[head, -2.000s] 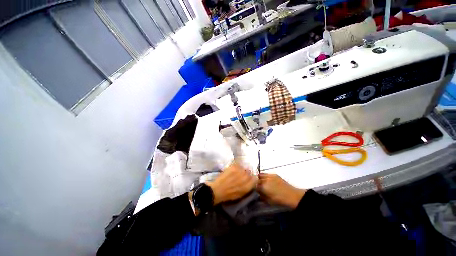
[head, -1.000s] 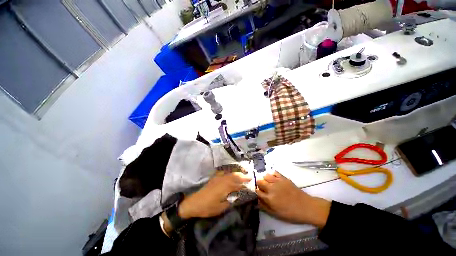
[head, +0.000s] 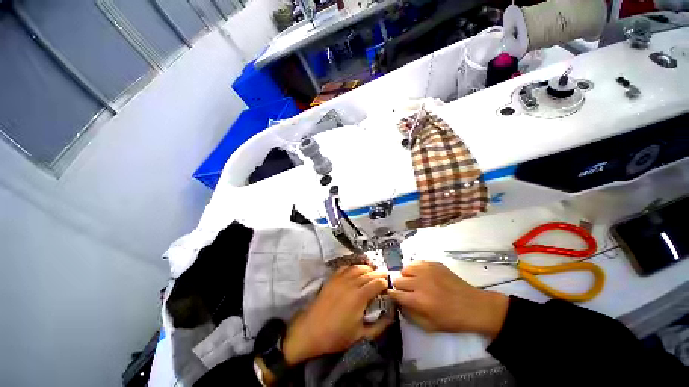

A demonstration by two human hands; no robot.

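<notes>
The garment piece (head: 283, 261) lies bunched left of the needle, whitish-grey side up with dark patches, its dark cloth hanging over the table's front edge. My left hand (head: 344, 310) presses on it just left of and in front of the presser foot (head: 391, 255). My right hand (head: 446, 298) is at the right side of the foot. The fingertips of both hands meet at a narrow dark edge strip (head: 390, 282) and hold it at the foot. The needle tip is too small and bright to make out.
Shears (head: 559, 281) with red and orange-yellow loops lie right of my right hand, and a smartphone (head: 661, 238) lies farther right. A check cloth scrap (head: 447, 170) hangs on the white machine head (head: 363, 147). Thread cones (head: 563, 24) stand behind; blue crates (head: 245, 140) are at the back left.
The view has moved closer to the machine. Both hands and the garment piece have moved from the front of the table up to the presser foot, the dark cloth now trailing towards me.
</notes>
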